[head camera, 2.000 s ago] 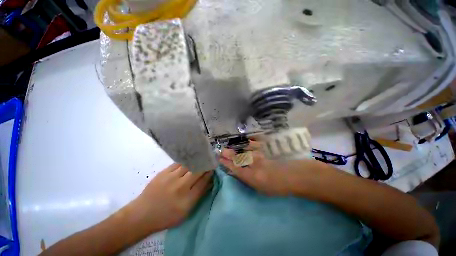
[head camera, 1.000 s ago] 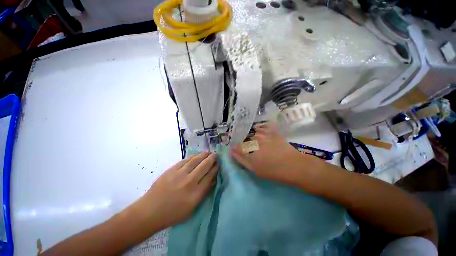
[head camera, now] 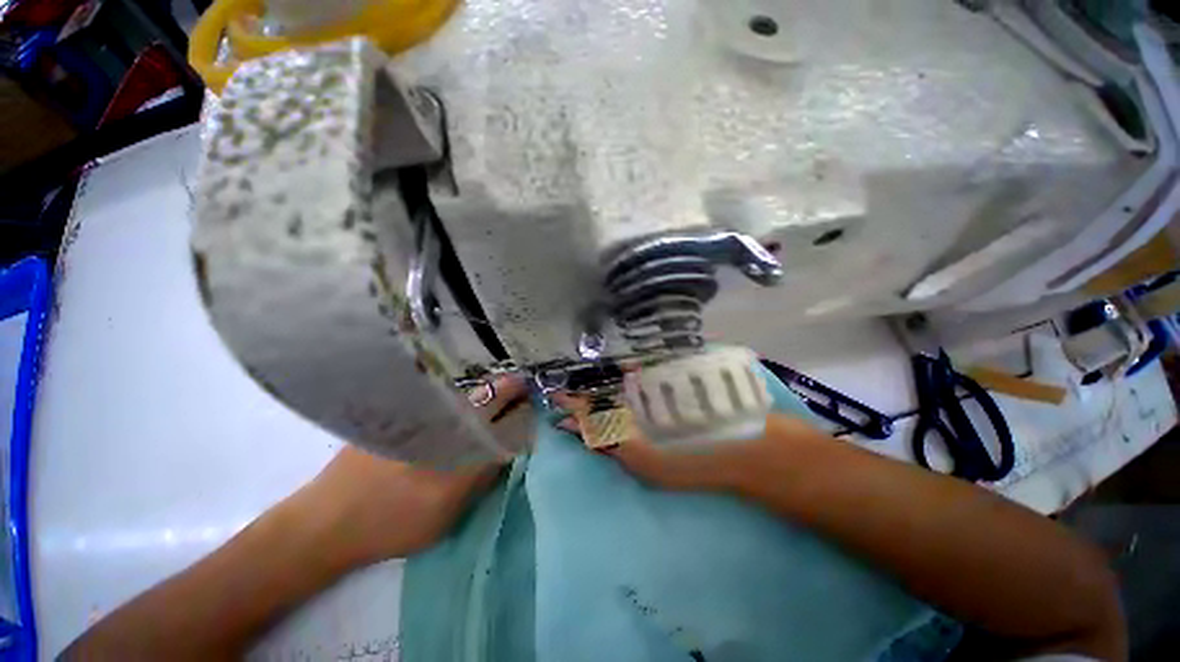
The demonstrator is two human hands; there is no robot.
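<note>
A thin sea-green garment piece [head camera: 647,556] runs from under the sewing machine head [head camera: 311,246] down to the front edge, with a darker fold line along its left part. My left hand [head camera: 421,491] lies on the cloth's left side, its fingers partly hidden behind the head. My right hand [head camera: 660,459] lies on the cloth at the right of the needle area, partly hidden by the ribbed tension dial [head camera: 699,395]. A small tan block [head camera: 607,428] is at its fingertips. The needle itself is not clearly visible.
Black scissors [head camera: 960,420] and dark thread snips [head camera: 828,398] lie right of the machine. A blue tray [head camera: 26,453] is along the left of the white table [head camera: 168,388]. A yellow ring [head camera: 343,32] sits on top of the head.
The view has moved closer over the machine, so its head now covers more of my left hand. Both hands remain beside the needle area; the cloth's fold line appears shifted slightly left.
</note>
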